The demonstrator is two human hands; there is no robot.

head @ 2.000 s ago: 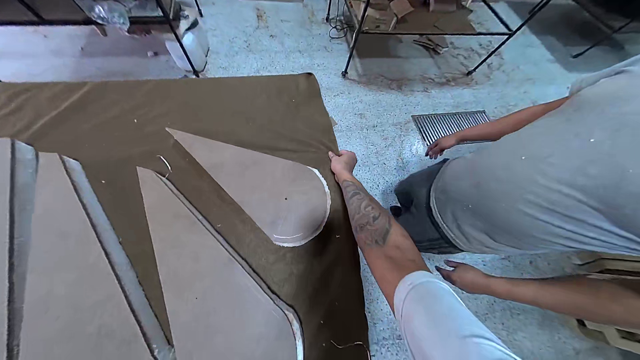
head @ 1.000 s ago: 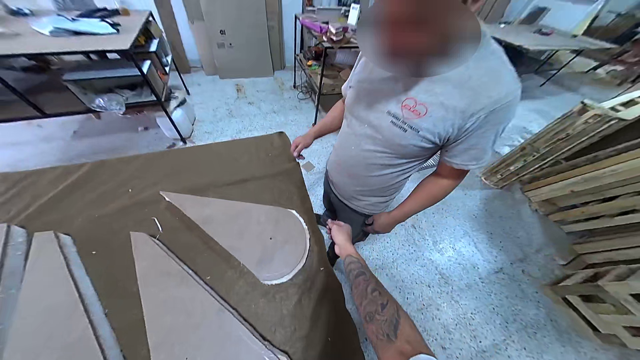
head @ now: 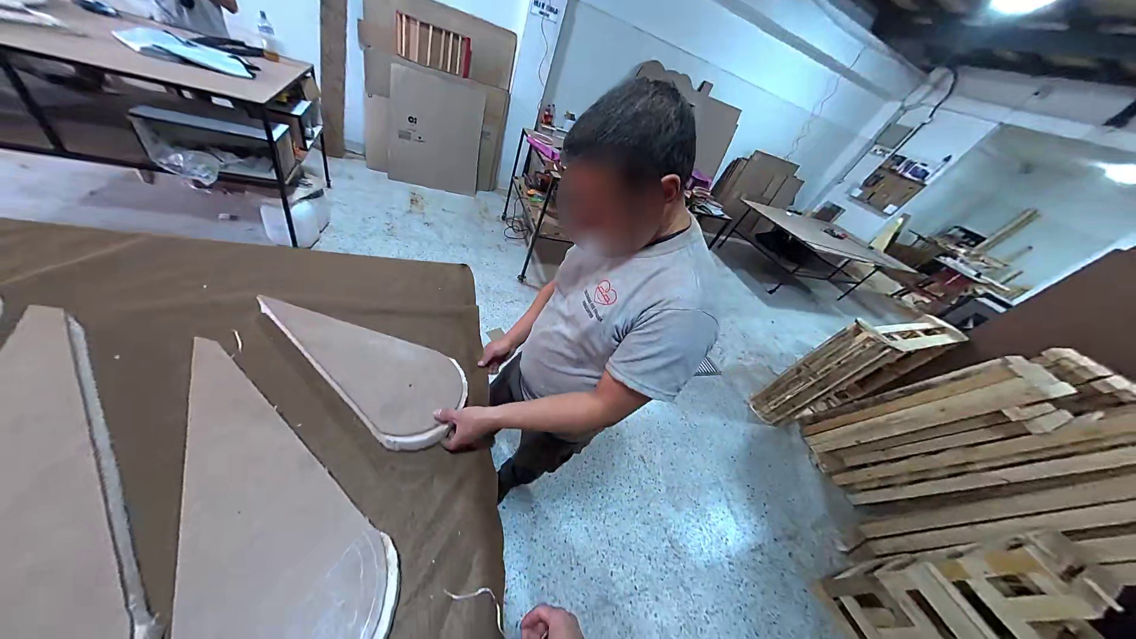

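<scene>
Only part of my right hand (head: 549, 623) shows, at the bottom edge of the head view, just right of the cloth's edge; its fingers look curled, and whether it holds anything is hidden. My left hand is out of view. A brown cloth (head: 417, 524) covers the table at left. On it lie flat teardrop-shaped panels with pale edges: a small panel (head: 373, 364), a larger panel (head: 257, 497) nearer me, and another long panel (head: 44, 479) at far left. A co-worker's hand (head: 466, 427) touches the small panel's rounded end. A loose pale thread (head: 475, 593) lies near the cloth's edge.
The co-worker (head: 612, 337) stands at the table's right edge, in a grey T-shirt. Wooden frames (head: 976, 444) are stacked at right. Behind are a metal-legged table (head: 284, 80), cardboard sheets (head: 435, 129), a shelf rack (head: 532, 213) and another worktable (head: 825, 235).
The view has swung up and right. My tattooed arm, earlier reaching to the cloth's edge, has drawn back toward the bottom. The co-worker has turned to the table, one hand now on the small panel.
</scene>
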